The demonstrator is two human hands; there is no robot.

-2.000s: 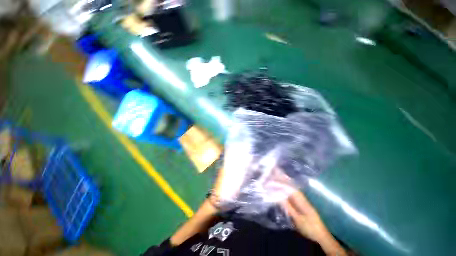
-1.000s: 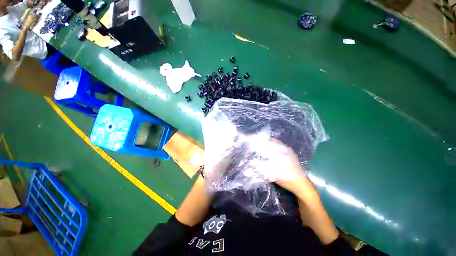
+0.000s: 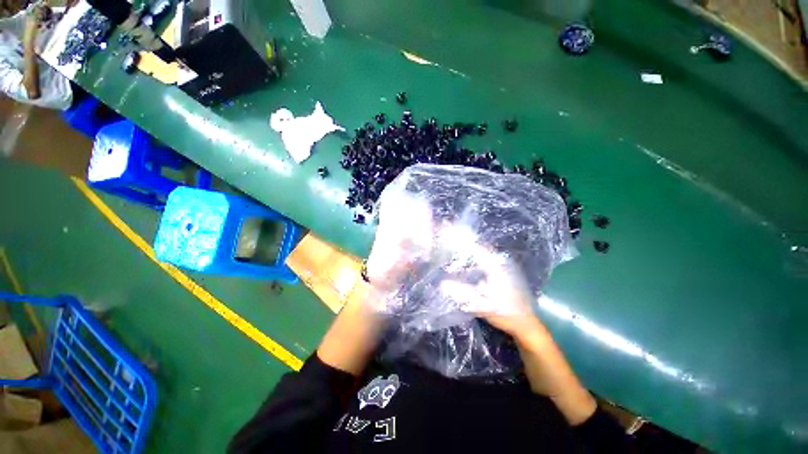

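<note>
The clear plastic bag (image 3: 523, 208) lies crinkled at the bench's near edge, its mouth towards the far side. A pile of small glossy black inserts (image 3: 399, 146) spreads on the green bench beyond and around the bag's far edge, with a few loose at its right. My left hand (image 3: 399, 266) is on the bag's near left part, blurred by glare. My right hand (image 3: 496, 288) is on its near right part, also blurred. Both hands grip the plastic; the fingers are partly hidden by folds and glare.
A white scrap (image 3: 306, 131) lies left of the pile. A black boxy device (image 3: 226, 66) stands at upper left. Blue stools (image 3: 190, 229), a small carton (image 3: 326, 270) and a blue trolley (image 3: 102, 372) are on the floor. Two housings (image 3: 576, 38) lie far right. A person's arm (image 3: 32, 62) shows upper left.
The black pile has grown and spread right along the bag's far edge. The bag looks paler and flatter, with less dark content. Both hands stay on it.
</note>
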